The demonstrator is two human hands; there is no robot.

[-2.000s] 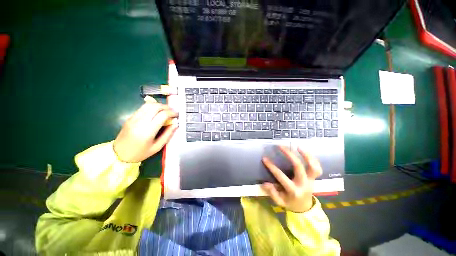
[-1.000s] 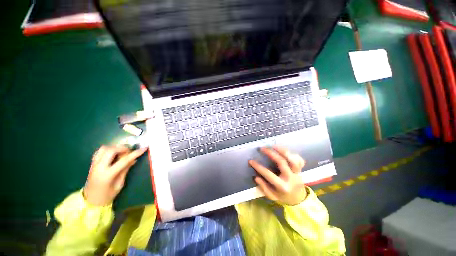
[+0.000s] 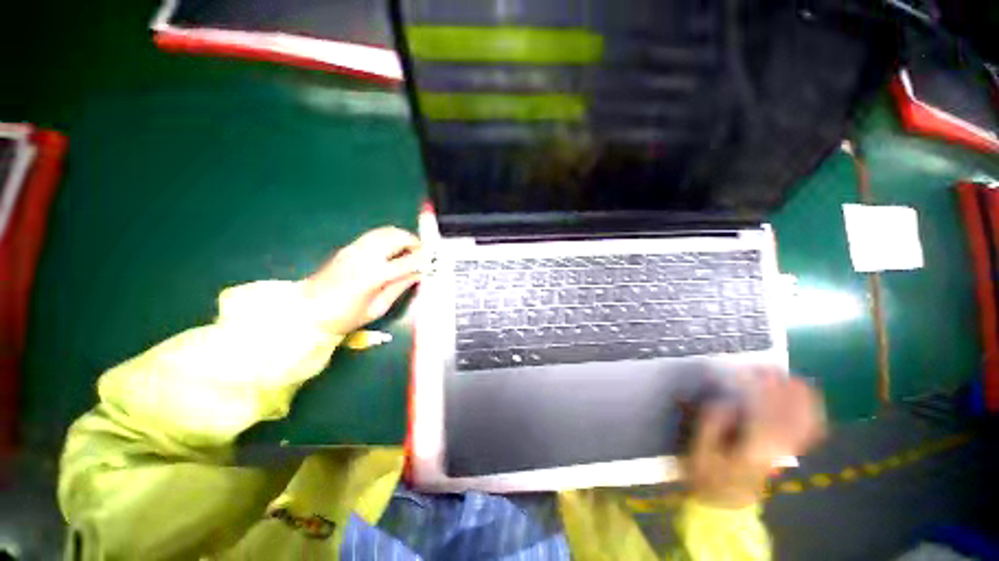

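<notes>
The open laptop [image 3: 613, 416] has a grey body, black keys and a dark screen with two yellow-green bars, blurred. It lies on a white liner with a red edge. My left hand [image 3: 367, 279] is at the laptop's upper left edge, fingertips together against the side; whatever they hold is hidden. A small yellow USB stick [image 3: 368, 340] is on the green bench just below that hand, partly covered by it. My right hand [image 3: 750, 427] is strongly blurred over the laptop's lower right corner; its fingers cannot be made out. A small pale piece [image 3: 788, 284] shows at the laptop's right edge.
A white card [image 3: 883, 238] lies at right on the green bench [image 3: 219, 164], over a brown strip [image 3: 879, 351]. Red-edged trays [image 3: 285, 49] stand at the back left, far left and back right. Red pads [image 3: 978, 296] are at the right edge. Yellow floor marking [image 3: 876, 466] shows beyond the bench.
My left hand has moved up to the laptop's upper left edge, where a dark stick was visible. My right hand has moved right from the touchpad. Yellow-green bars now show on the screen.
</notes>
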